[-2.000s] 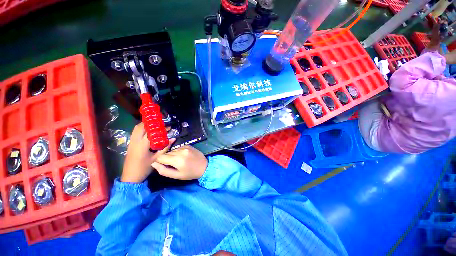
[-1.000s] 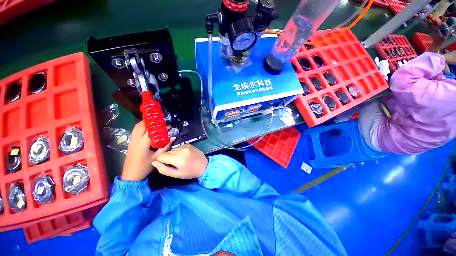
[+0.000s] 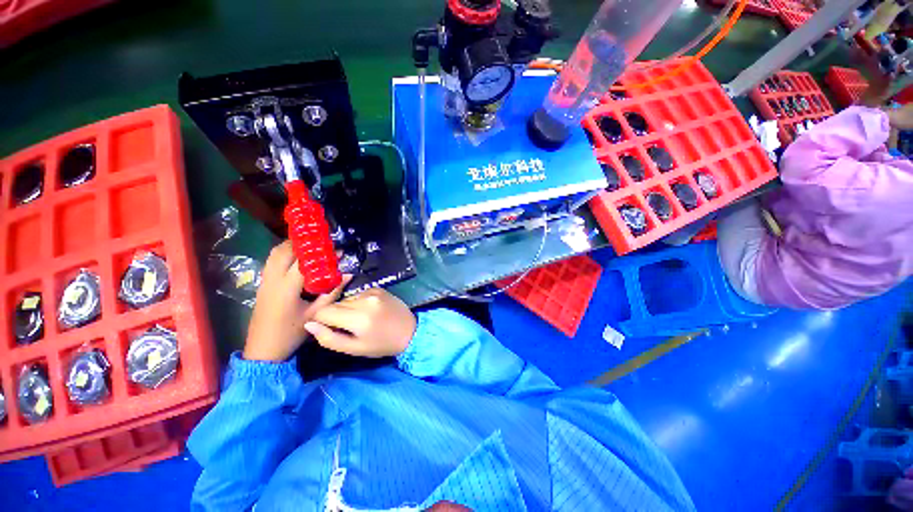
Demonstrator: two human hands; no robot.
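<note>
The red ribbed clamp handle [image 3: 311, 238] points down towards me from the silver toggle clamp [image 3: 275, 140] on the black test fixture [image 3: 365, 225]. My left hand [image 3: 275, 305] is at the lower end of the handle, partly behind it; its fingertips are hidden, so its grip cannot be told. My right hand [image 3: 362, 323] rests against my left hand, just below the fixture's front edge, with fingers bent. Whether it holds anything cannot be told. No watch case is visible in the fixture.
A red tray [image 3: 190, 290] with round cases is at left, over more red trays. Clear film [image 3: 236, 272] lies beside the fixture. The blue tester [image 3: 501, 175] carries a gauge and clear cylinder. Beyond it are another red tray [image 3: 629, 240] and a person in pink [image 3: 846, 210].
The view has shifted very slightly. Both hands, the red handle and the fixture keep the same places relative to each other.
</note>
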